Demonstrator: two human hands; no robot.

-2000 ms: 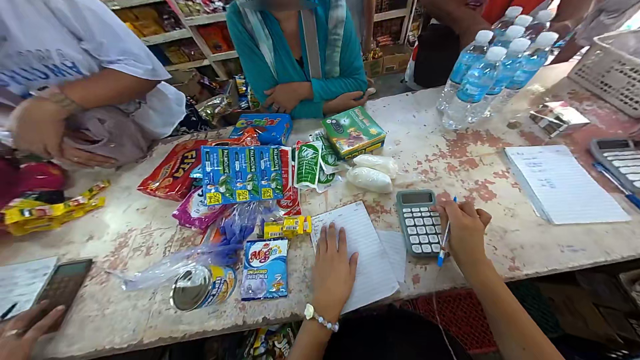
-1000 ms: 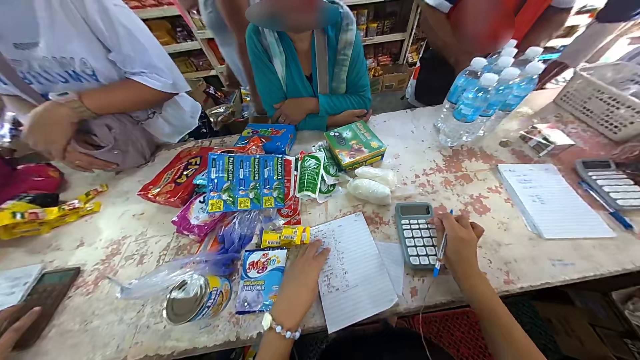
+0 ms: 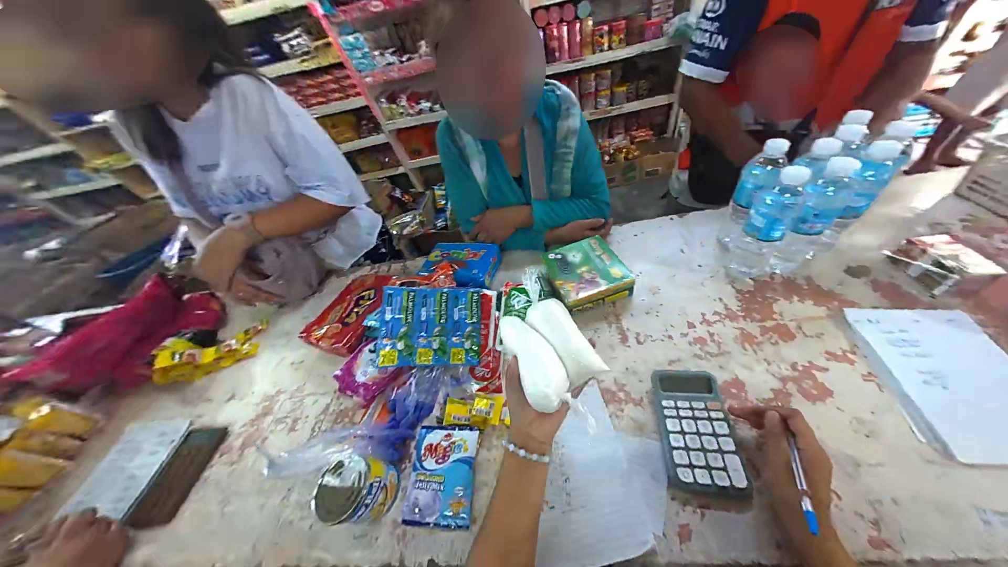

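My left hand [image 3: 537, 409] holds two small plastic bags of white powder or granules [image 3: 551, 350] raised above the counter. Beneath that wrist lies a handwritten paper sheet [image 3: 587, 504]. A blue pen [image 3: 802, 480] is gripped in my right hand [image 3: 787, 472], beside a grey calculator [image 3: 701, 433]. Left of my left hand are a jelly mix packet [image 3: 441, 476], a tin can [image 3: 354, 488], yellow packets [image 3: 475, 410] and a crumpled purple plastic bag [image 3: 413, 402]. Blue sachet strips [image 3: 433, 324] lie over a red pack [image 3: 346, 315], near a green box [image 3: 589, 270] and a blue pack [image 3: 461, 264].
Water bottles [image 3: 787, 205] stand at the back right, with a writing pad [image 3: 929, 378] nearer me. Two people stand across the worn counter [image 3: 268, 409], another person leans in at right. At lower left, someone's hand [image 3: 83, 539] is near a dark phone or calculator [image 3: 177, 476] and papers.
My left hand has left the paper and taken hold of the two white bags, which lay on the counter before. My right hand keeps the pen by the calculator.
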